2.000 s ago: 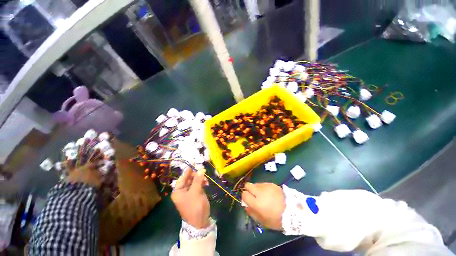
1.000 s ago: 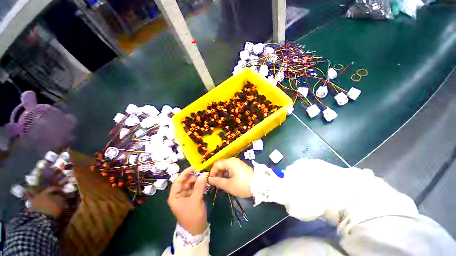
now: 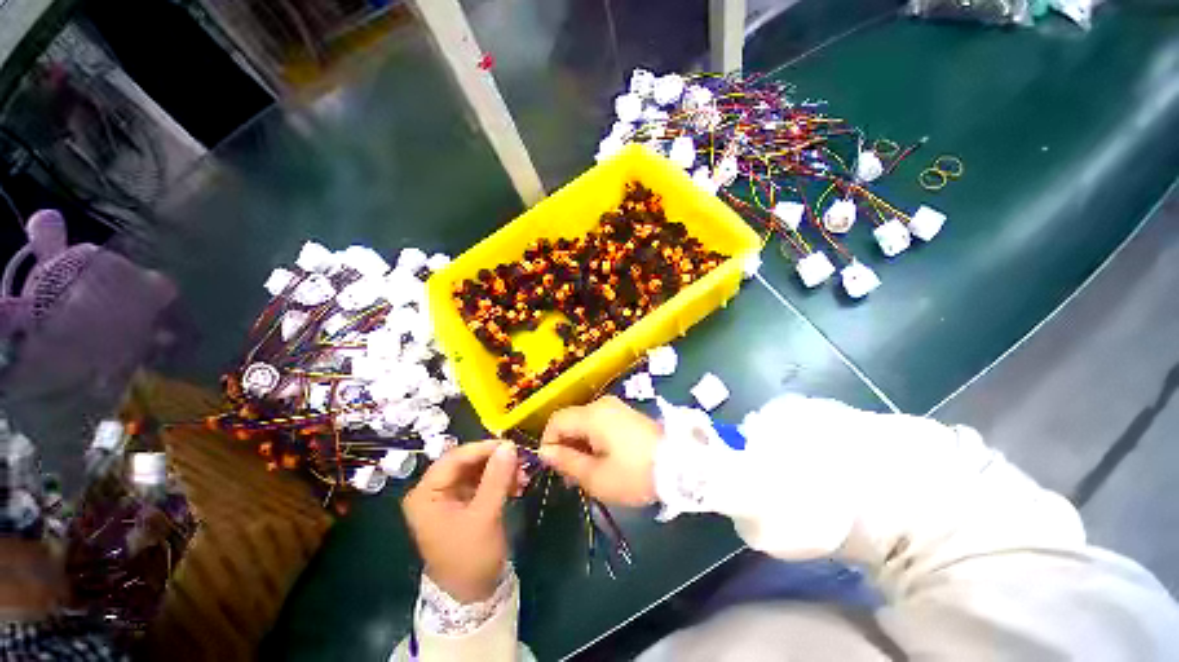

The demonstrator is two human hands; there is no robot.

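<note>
My left hand [image 3: 462, 515] and my right hand [image 3: 603, 450] meet fingertip to fingertip just below the near corner of the yellow bin [image 3: 627, 367]. Both pinch a small wired unit; its details are mostly hidden by the fingers. Loose lead wires [image 3: 597, 528] fan down below my fingers, dark with some yellow strands. The bin holds many small black-and-orange connectors [image 3: 582, 287], with a bare yellow patch near its left side. Three single white units [image 3: 709, 391] lie at the bin's near edge, right of my right hand.
Wired units with orange ends [image 3: 388, 330] are piled left of the bin. More wired units [image 3: 840, 216] lie beyond it, with yellow rubber bands [image 3: 940, 171]. A cardboard box [image 3: 233, 517], another person's hand [image 3: 32, 576] and a pink fan [image 3: 78, 304] are at left.
The wires that stretched between my hands two seconds ago now hang below them, and my hands have come together. The view has shifted. The other person's hand has moved lower left.
</note>
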